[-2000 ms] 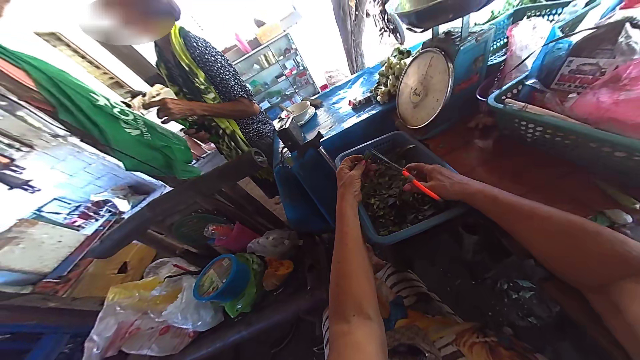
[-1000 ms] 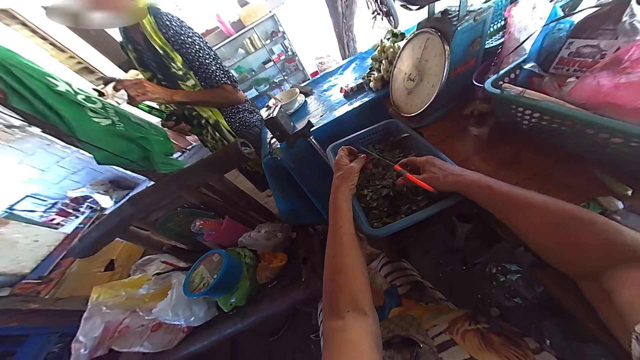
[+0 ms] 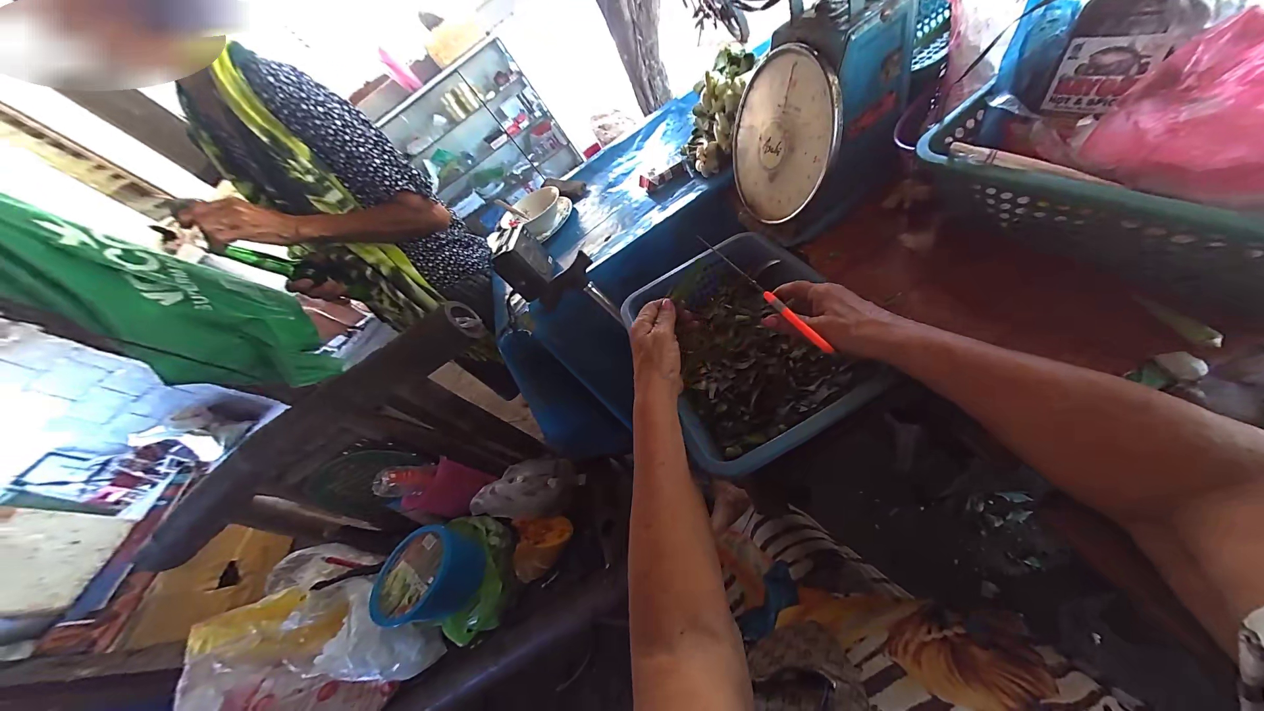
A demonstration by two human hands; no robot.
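A blue-grey plastic basin (image 3: 691,425) holds a heap of dark green leaves (image 3: 760,365). At its left rim is my left hand (image 3: 657,346), fingers bent together; whether leaves are pinched in them is hard to tell. My right hand (image 3: 825,314) is closed around the orange handle of a thin-bladed knife (image 3: 802,324) over the leaves, with the blade pointing up and left toward the basin's far side.
Beyond the basin, a dial scale (image 3: 787,133) stands on the blue table (image 3: 632,188) beside bundled bulbs (image 3: 719,109). A green basket (image 3: 1086,212) with bags sits right. A clamped device (image 3: 523,262) is at the table edge. Across it stands a person (image 3: 326,168). Lower left are a blue tub (image 3: 434,573) and plastic bags.
My right hand has shifted slightly, and the knife blade points more steeply up and away than two seconds ago. My left hand stays at the basin's left side.
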